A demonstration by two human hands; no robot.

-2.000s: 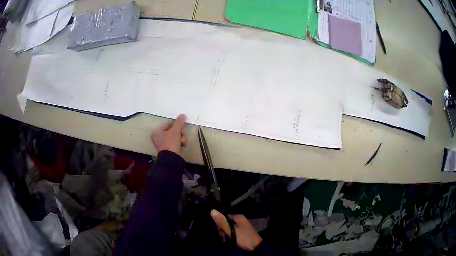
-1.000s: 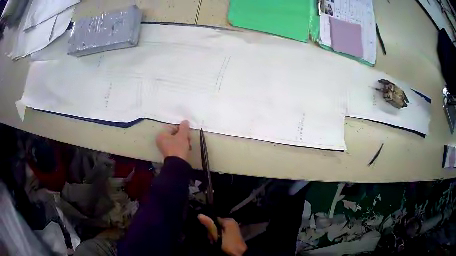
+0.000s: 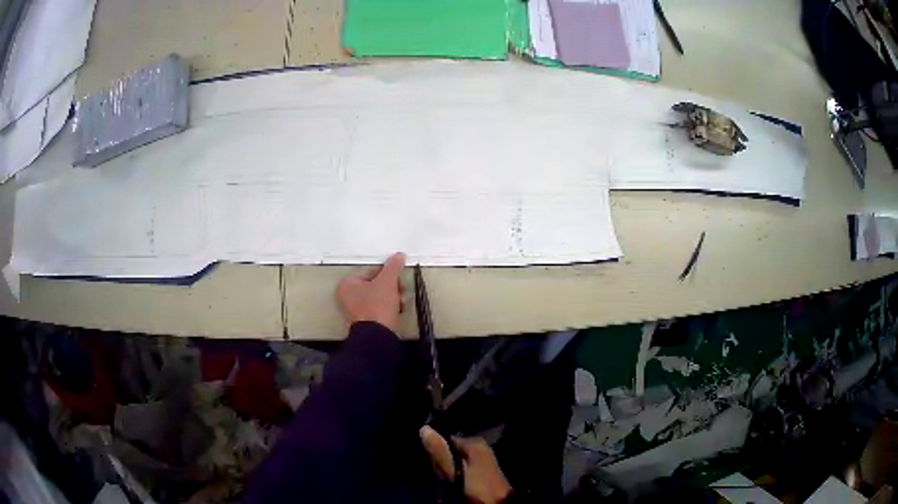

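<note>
The long white paper marker [image 3: 414,187] lies on dark navy fabric plies [image 3: 177,280], which show as a thin edge under it. My left hand [image 3: 374,293] lies at the marker's near edge, its index fingertip on the paper. My right hand [image 3: 471,467] holds the shears [image 3: 426,335] by the handles, below the table edge. The blades point up and their tips touch or nearly touch the marker's near edge, just right of my left hand. The blades look nearly closed. The handles are dark and hard to make out.
A wrapped block weight [image 3: 133,110] sits on the marker's left, a metal clamp weight [image 3: 711,130] on its narrow right end. A green folder [image 3: 428,28] with a lilac swatch [image 3: 589,33] lies behind. A dark sliver [image 3: 692,256] lies right. Fabric scraps [image 3: 650,433] heap below the table edge.
The camera view has turned, so the table things appear shifted left. My left hand and the shears sit further right along the marker's near edge than before.
</note>
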